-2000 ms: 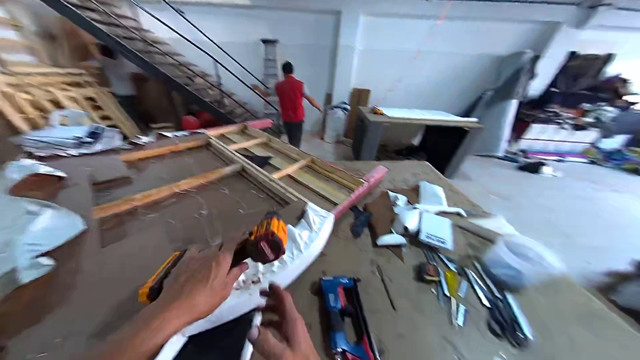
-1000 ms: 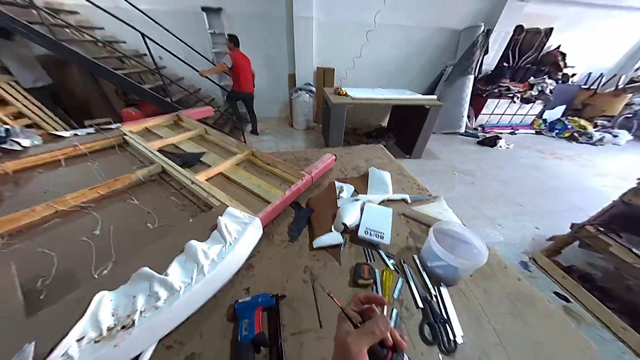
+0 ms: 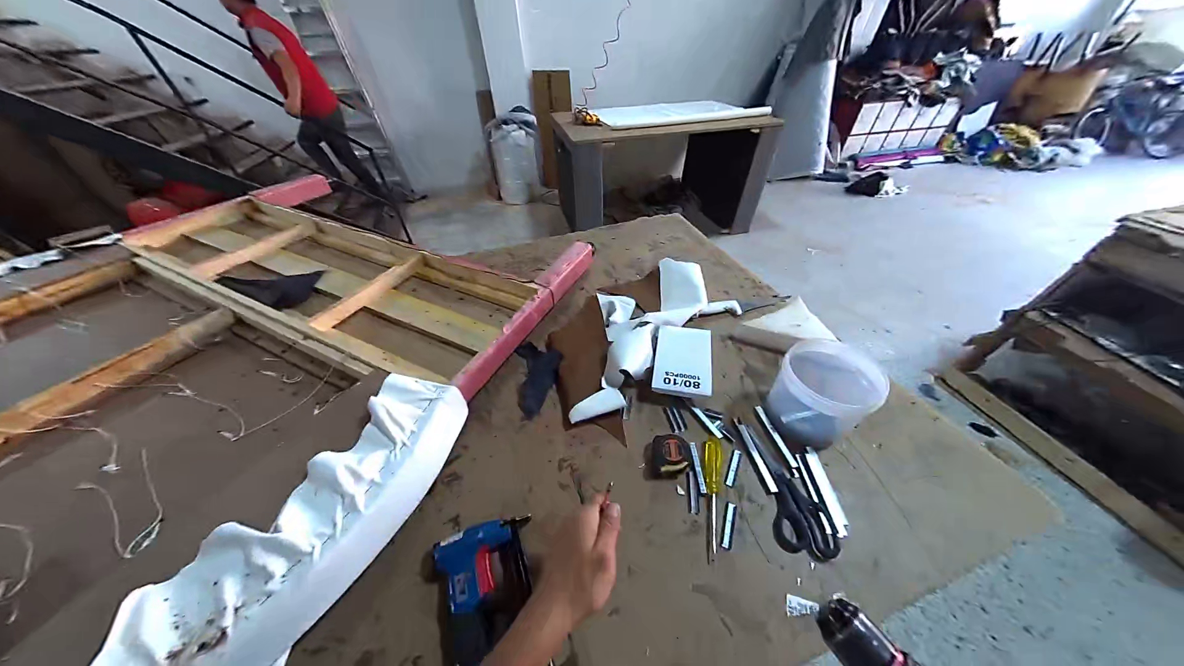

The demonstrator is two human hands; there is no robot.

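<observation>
My left hand (image 3: pixel 587 555) reaches in from the bottom, closed on a small thin item whose tip shows above its fingers; what it is I cannot tell. Just left of it lies a blue and black staple gun (image 3: pixel 481 573). To its right are a tape measure (image 3: pixel 670 455), a yellow-handled screwdriver (image 3: pixel 712 476), staple strips (image 3: pixel 730 525) and black-handled scissors (image 3: pixel 807 518). A power drill (image 3: pixel 856 629) enters at the bottom edge, its grip out of frame. My right hand is not in view. White gathered upholstery (image 3: pixel 314 518) covers one rail of a wooden frame (image 3: pixel 361 296).
A staple box (image 3: pixel 683 361), white and brown scraps (image 3: pixel 583 361) and a clear plastic tub (image 3: pixel 828 393) lie on the board-topped table. Behind stands a desk (image 3: pixel 666 129). A person in a red vest (image 3: pixel 296 69) is by the stairs. Another wooden frame (image 3: pixel 1064 425) is at right.
My left hand has left the white upholstery, where both hands were two seconds ago. The drill has come into view at bottom right. The person in red has moved left across the view.
</observation>
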